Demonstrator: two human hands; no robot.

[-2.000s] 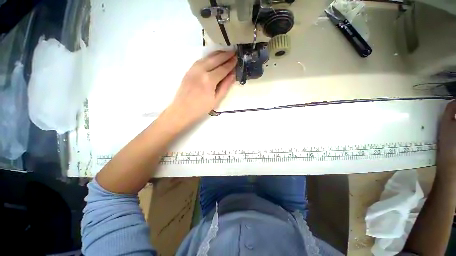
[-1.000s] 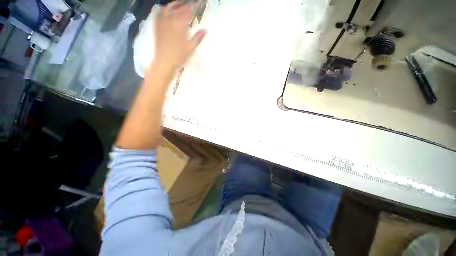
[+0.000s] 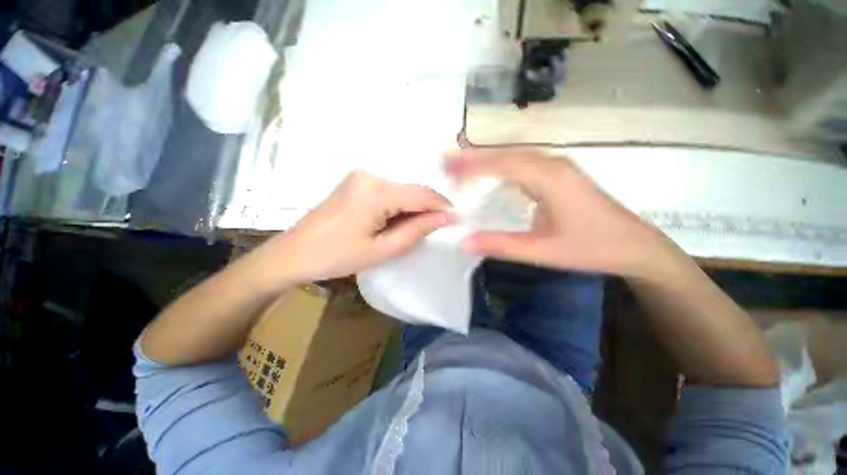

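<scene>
A thin white fabric piece (image 3: 423, 283) hangs over the front table edge above the lap. My left hand (image 3: 371, 223) pinches it at its upper edge between thumb and fingers. My right hand (image 3: 566, 218) is at the right side of the cloth, thumb and fingers spread around a raised fold; the blur hides whether the fingers grip it. The presser foot (image 3: 539, 72) of the sewing machine stands beyond my hands, with no hand near it.
Black thread snips (image 3: 687, 56) lie on the machine bed at the upper right. A white fabric stack (image 3: 230, 76) lies at the left table end, beside a cloudy plastic bag (image 3: 130, 121). A carton (image 3: 311, 357) stands below the table. Crumpled white pieces (image 3: 808, 399) lie at the lower right.
My left hand has come back from the stack at the far left to the front table edge and now holds a fabric piece. My right hand has come into view beside it.
</scene>
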